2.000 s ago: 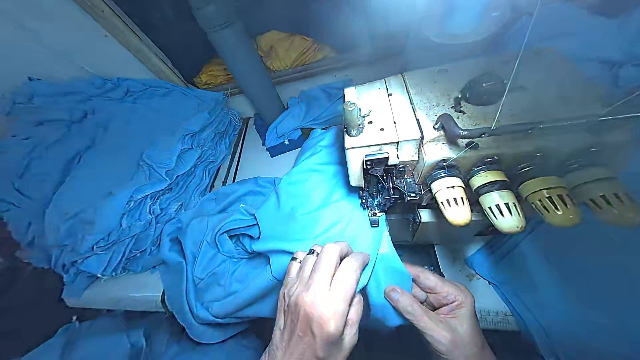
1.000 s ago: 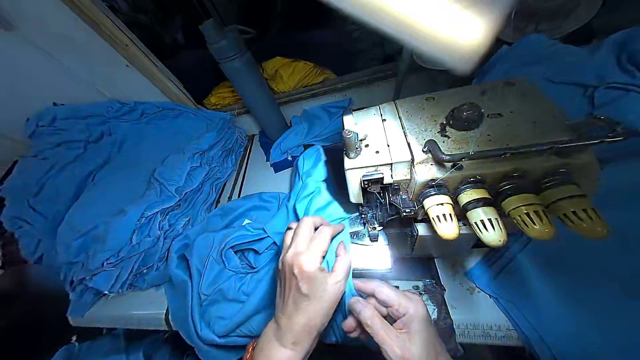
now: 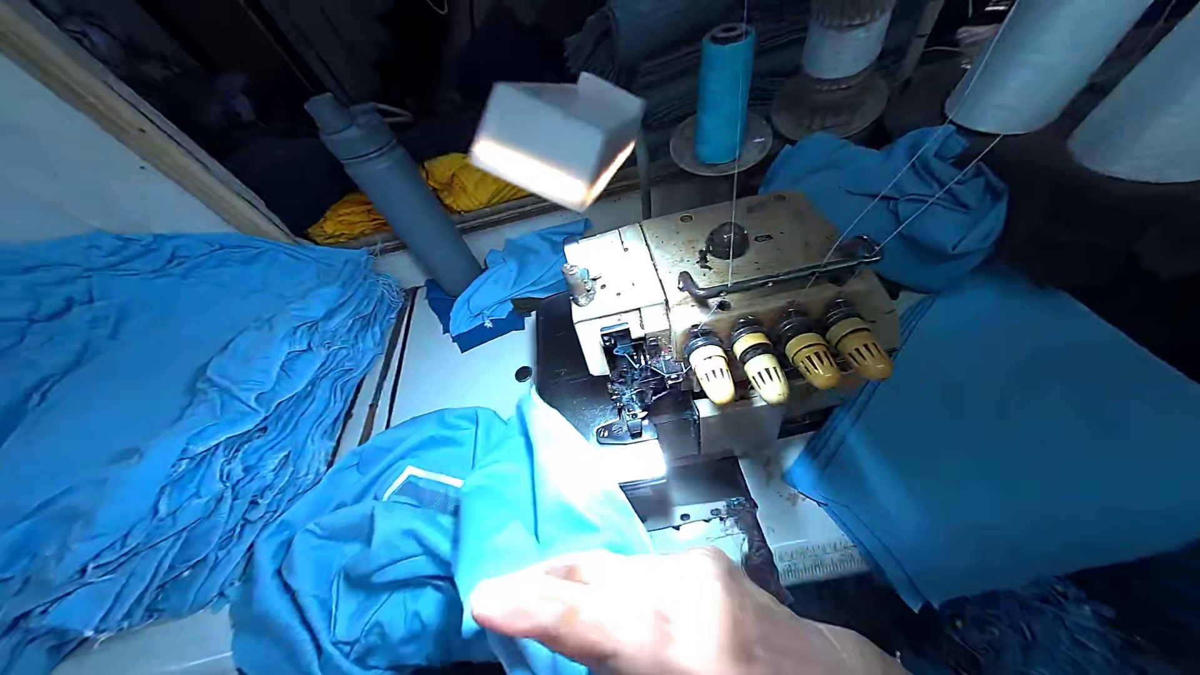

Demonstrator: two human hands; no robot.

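An overlock sewing machine (image 3: pixel 750 253) with yellowed tension knobs stands mid-view, its presser foot (image 3: pixel 626 431) lit brightly. A light-blue fabric garment (image 3: pixel 394 553) lies bunched to the left and front of the foot, apart from it. It bears a small white-edged dark patch (image 3: pixel 427 492). My right hand (image 3: pixel 656 609), blurred, reaches in from the lower right and rests on the garment's near edge, fingers pointing left. Whether the fingers pinch the cloth is hidden. My left hand is out of the frame.
Heaped blue cloth pieces (image 3: pixel 169 422) cover the left side; stacked blue panels (image 3: pixel 1012 441) lie right. Behind stand a grey pipe (image 3: pixel 403 197), a lamp (image 3: pixel 558 136), a blue thread cone (image 3: pixel 725 98) and large white cones (image 3: pixel 1041 66). Blue scraps (image 3: pixel 525 272) lie behind the machine.
The garment has come away from the presser foot toward the front left. My left hand, on the cloth a second ago, has left the view. The view has shifted to show more behind the machine.
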